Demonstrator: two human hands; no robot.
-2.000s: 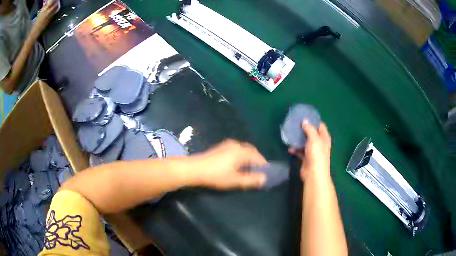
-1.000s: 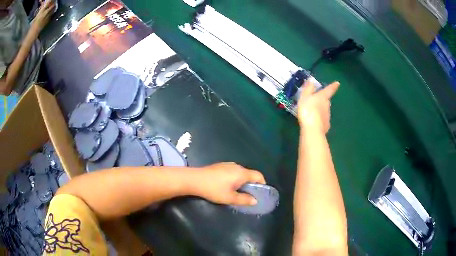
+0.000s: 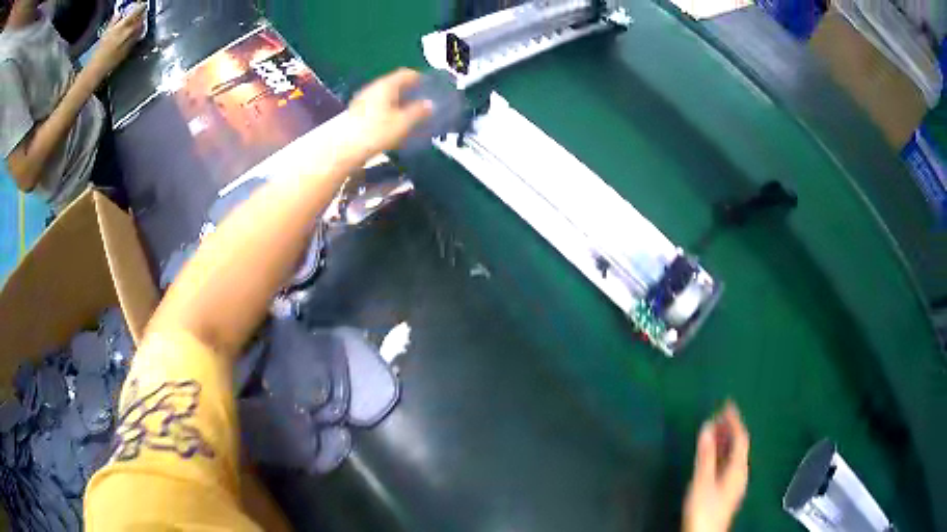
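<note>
A long white unit housing [image 3: 582, 213] lies diagonally on the green belt, open side up. Its lower right end has a dark motor, a green circuit board and a thin grey end cap [image 3: 704, 320] standing at the edge. My left hand [image 3: 389, 109] reaches over to the housing's upper left end and holds a grey end cap [image 3: 444, 112], blurred, close to or at that end; contact is unclear. My right hand [image 3: 720, 468] is at the lower right over the belt, blurred, fingers curled but apart, with nothing visible in it.
Loose end caps [image 3: 363, 379] lie piled on the black surface, partly behind my left arm. A cardboard carton [image 3: 125, 260] of caps stands at left. Other housings lie at the top [image 3: 530, 42] and lower right [image 3: 836, 494]. A black cord [image 3: 758, 203] trails on the belt. A person is at upper left.
My left hand has moved up and left with its cap to the housing's far end. My right hand has left the motor end and dropped lower right. The housings have shifted down and right in view.
</note>
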